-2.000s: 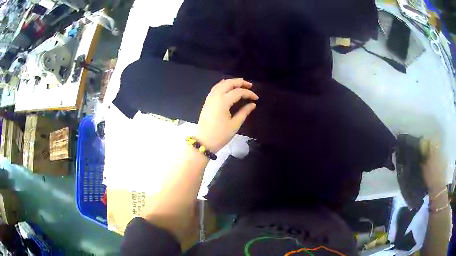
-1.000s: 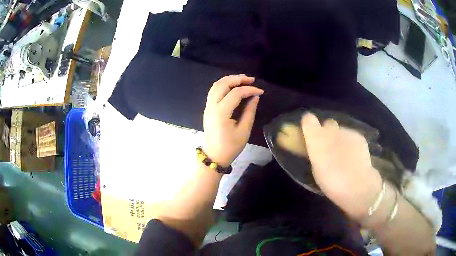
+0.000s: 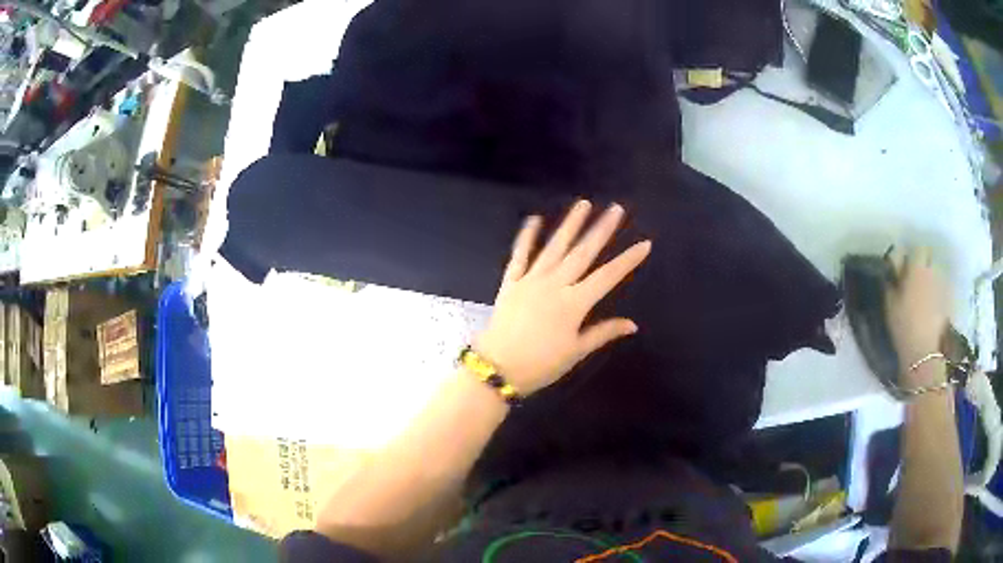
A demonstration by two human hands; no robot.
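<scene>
Black garment cloth (image 3: 473,99) covers much of the white table. A long smooth dark piece with a rounded left end (image 3: 352,220) lies across it, pointing left. My left hand (image 3: 566,302) lies on the dark cloth near its middle, palm down and fingers spread, holding nothing. My right hand (image 3: 919,302) is at the right side, closed round the handle of the steam iron (image 3: 871,319). The iron is on the white table, right of the cloth's pointed corner. The hand is slightly blurred and hides most of the handle.
A small black rectangle (image 3: 834,55) lies on a grey pad at upper right, near a dark strap with a pale tag (image 3: 704,78). A white hose (image 3: 982,423) is at the right edge. A blue basket (image 3: 187,407), cardboard (image 3: 269,478) and sewing machines are at left.
The iron was over the cloth beside my left hand one second ago; my right hand has moved it right, off the cloth. My left hand has shifted toward me and right, and its fingers have spread.
</scene>
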